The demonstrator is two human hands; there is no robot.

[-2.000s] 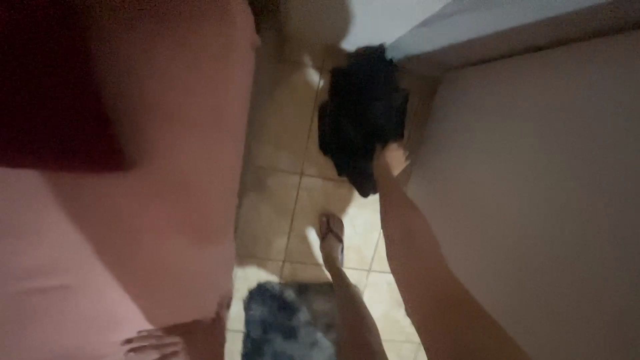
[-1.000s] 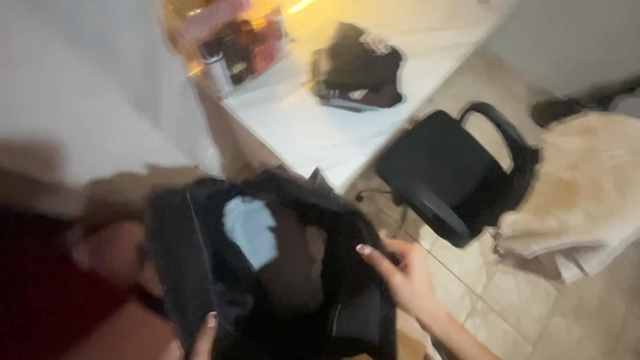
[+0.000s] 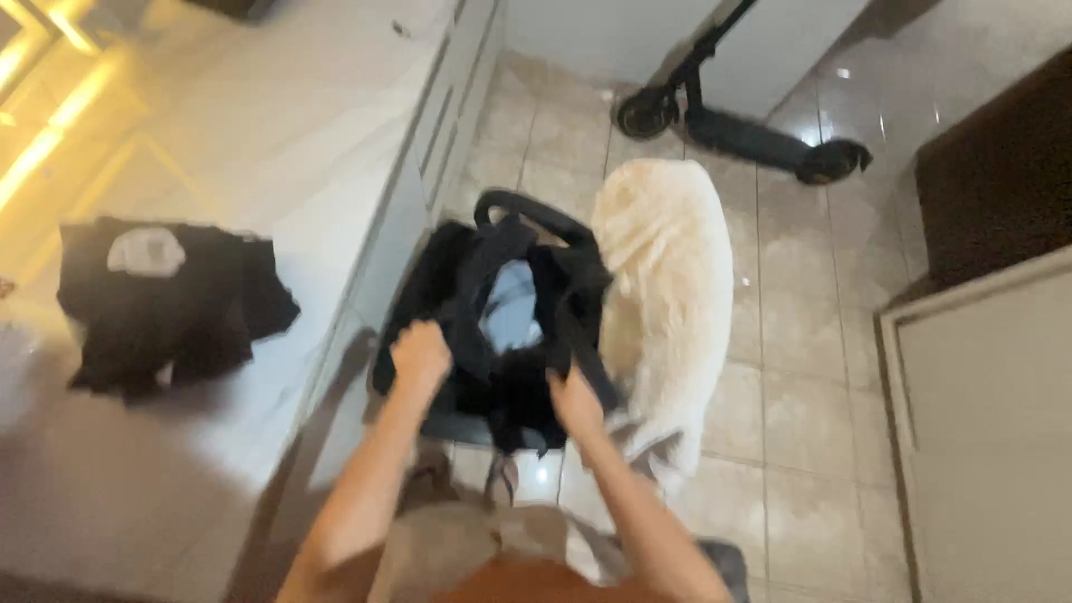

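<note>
A black fabric bag (image 3: 519, 377) lies open on the seat of a black chair (image 3: 456, 431), with light blue cloth (image 3: 511, 308) showing inside it. My left hand (image 3: 421, 356) is closed on the bag's left side. My right hand (image 3: 578, 402) grips its right edge near a dark strap. Blur hides the exact finger positions. Beyond the bag curves the chair's black armrest (image 3: 536, 211). A folded black garment (image 3: 167, 306) with a pale print lies on the white table to the left.
The white marble-like table (image 3: 335, 151) runs along the left. Right of the chair is a cream fluffy cover (image 3: 670, 293). A black kick scooter (image 3: 745, 142) stands by the far wall on the tiled floor (image 3: 804, 402). A white panel (image 3: 997, 419) is at the lower right.
The view has swung widely. One second ago the bag was held in front of the table, away from the chair; now it is at the chair, with both hands still at its sides.
</note>
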